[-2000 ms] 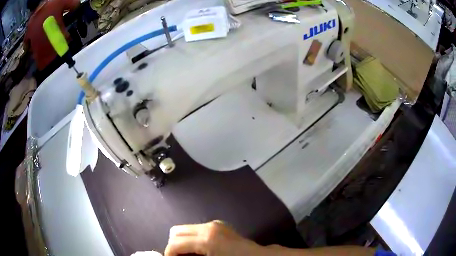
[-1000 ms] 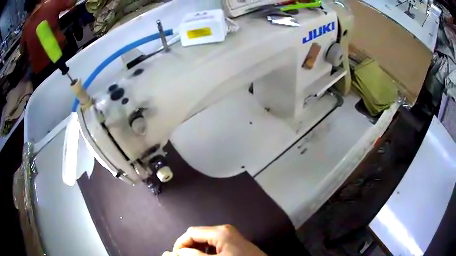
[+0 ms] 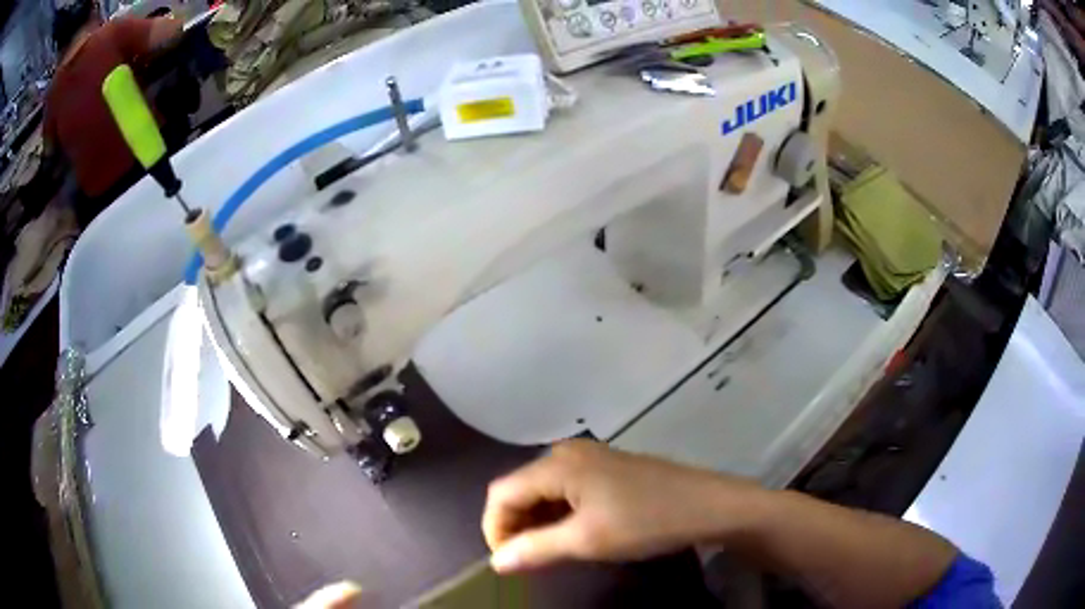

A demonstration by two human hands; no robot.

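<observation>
A dark brown-black garment panel (image 3: 321, 523) lies flat on the machine bed and passes under the presser foot and needle area (image 3: 376, 462) of the off-white sewing machine (image 3: 535, 202). My right hand (image 3: 583, 506) is over the panel, its thumb and fingers pinching the top corner of an olive-yellow cloth piece (image 3: 470, 591) at the bottom edge. My left hand (image 3: 331, 596) shows only as a fingertip or two at the bottom edge, left of that piece. The rest of it is cut off, so its hold cannot be seen.
A screwdriver (image 3: 135, 119) stands upright in a holder on the machine head. A white box (image 3: 494, 95), a control panel (image 3: 619, 24) and green-handled snips (image 3: 719, 45) are at the arm's top. Folded olive cloth (image 3: 886, 226) lies right. A person (image 3: 107, 101) is at the back left.
My right hand has moved up and right, with its forearm now in view, and the olive-yellow piece has appeared in its fingers. The camera view has shifted slightly. The dark panel stays under the foot.
</observation>
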